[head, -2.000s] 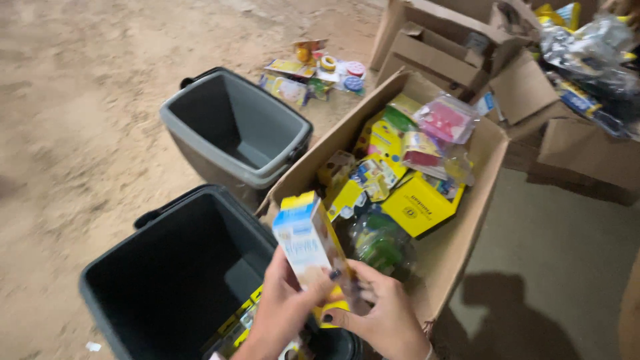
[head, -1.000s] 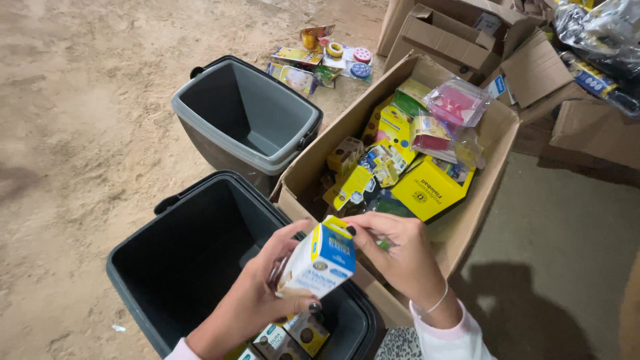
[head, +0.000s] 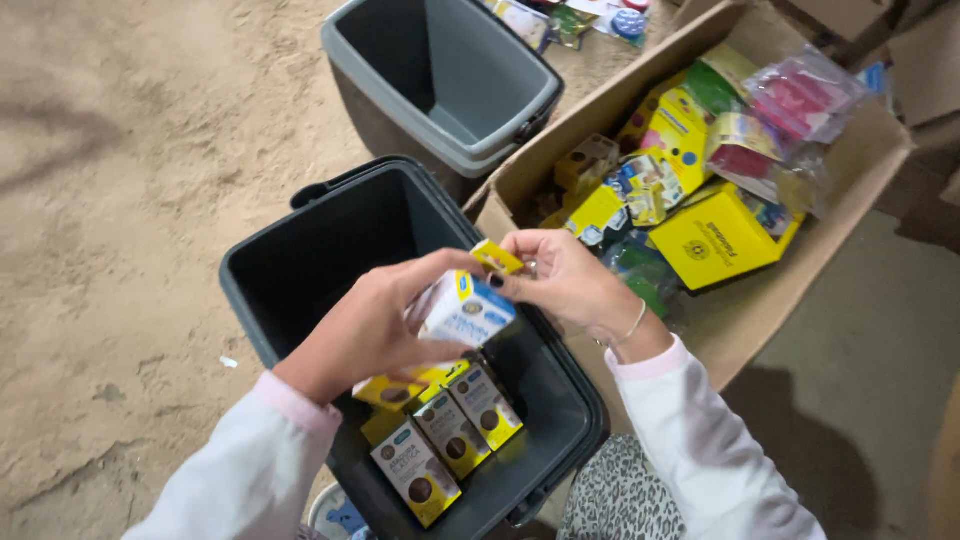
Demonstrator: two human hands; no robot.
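Note:
My left hand [head: 382, 322] grips the body of a small white, blue and yellow elastic bandage box [head: 469, 311] over the near dark plastic bin [head: 259, 330]. At its top, the fingertips of my right hand [head: 562, 281] pinch a yellow cardboard tab [head: 496, 257]. Whether that tab is still joined to the box cannot be told. Below my hands, several similar bandage boxes [head: 416, 469] lie side by side in the bin, partly covered by my left hand. To the right, a long cardboard box [head: 750, 337] holds yellow cartons [head: 720, 236] and bagged items [head: 806, 94].
A second bin with a grey rim [head: 450, 154] stands beyond the near one. Colourful packaged items [head: 570, 22] lie on the sandy floor [head: 135, 225] behind it. More cardboard [head: 926, 67] is at the upper right. My patterned trouser leg [head: 622, 491] is close to the near bin.
The bandage box, over the cardboard box's near end two seconds ago, is now over the near bin. My right hand has come to its top tab. The view has moved closer to the bins.

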